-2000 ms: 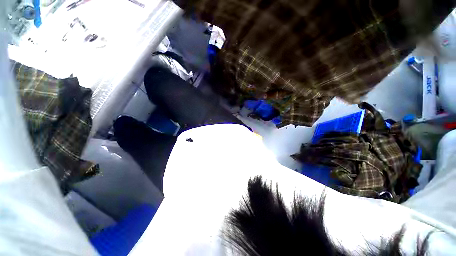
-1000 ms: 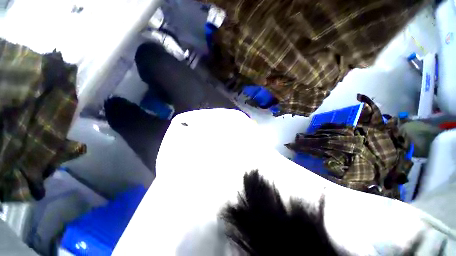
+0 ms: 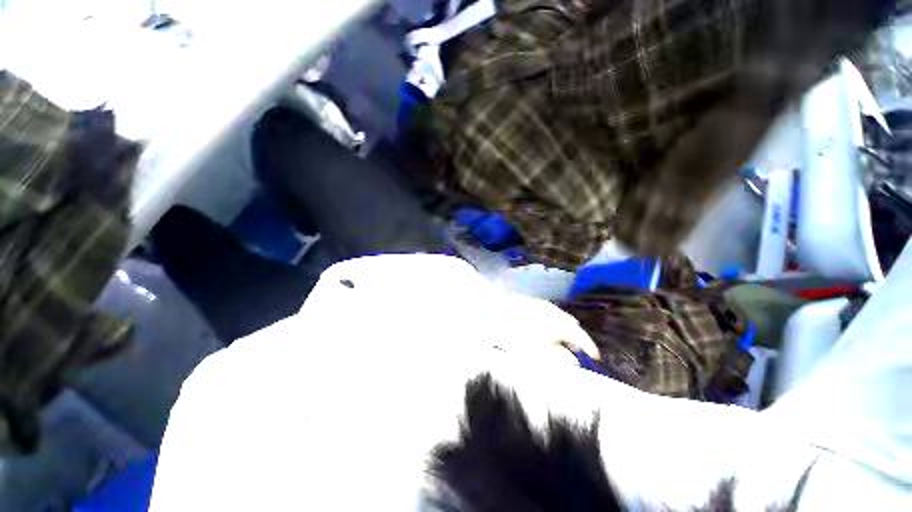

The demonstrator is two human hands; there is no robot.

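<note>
A large dark brown plaid garment piece point(image 3: 640, 90) with cream-yellow check spreads and hangs across the upper right, partly blurred. Another plaid piece point(image 3: 50, 230) hangs over the white table's edge at the left. Neither of my hands can be made out. A pale, overexposed shape with a yellowish tip lies at the middle right, against the white clothing; I cannot tell what it is.
The white table point(image 3: 200, 90) is at the upper left. Blue crate point(image 3: 615, 275) has a plaid heap point(image 3: 660, 335) beside and over it. Dark-clad legs point(image 3: 330, 190) and white clothing point(image 3: 350, 370) fill the middle. More blue point(image 3: 120, 488) shows lower left. White machine parts point(image 3: 832, 180) stand right.
The view has shifted and tilted. The crate and its plaid heap appear further left, and more of the white machine parts shows at the right. The upper plaid piece has changed shape and hangs lower.
</note>
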